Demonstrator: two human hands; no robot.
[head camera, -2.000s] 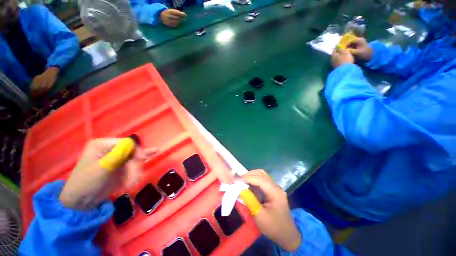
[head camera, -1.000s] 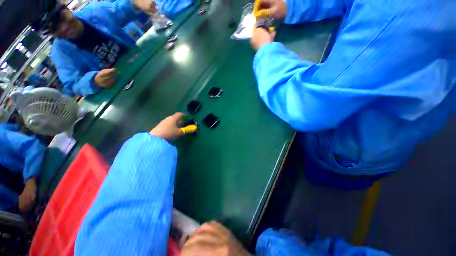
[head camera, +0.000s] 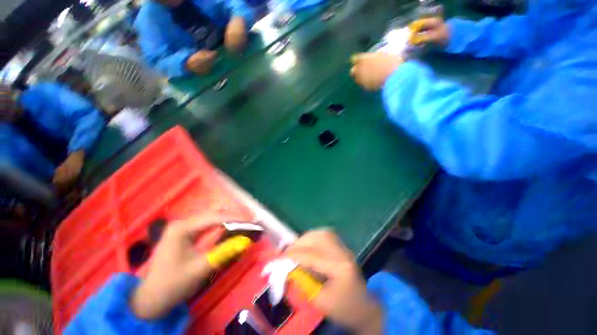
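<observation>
My left hand (head camera: 180, 265), with a yellow finger cot, is over the red tray (head camera: 160, 160) and grips a dark watch body (head camera: 243, 228) with a silvery rim, seen nearly edge-on. My right hand (head camera: 337, 281), also with a yellow cot, is at the tray's right edge and holds a crumpled white wipe (head camera: 280, 273), a little apart from the held watch body. Dark watch bodies (head camera: 271, 307) lie in the tray's near pockets, and two more show left of my left hand. Both hands are blurred; my left hand hides part of the tray.
Three dark watch bodies (head camera: 328, 138) lie loose on the green bench (head camera: 314, 190) beyond the tray. A person in a blue smock (head camera: 452, 131) is close on the right, hands at a clear bag (head camera: 396, 42). Other people sit across the bench near a grey fan (head camera: 124, 82).
My left hand has come back from the group on the bench to above the tray with one watch body; three remain there. My right hand is now fully seen with the wipe.
</observation>
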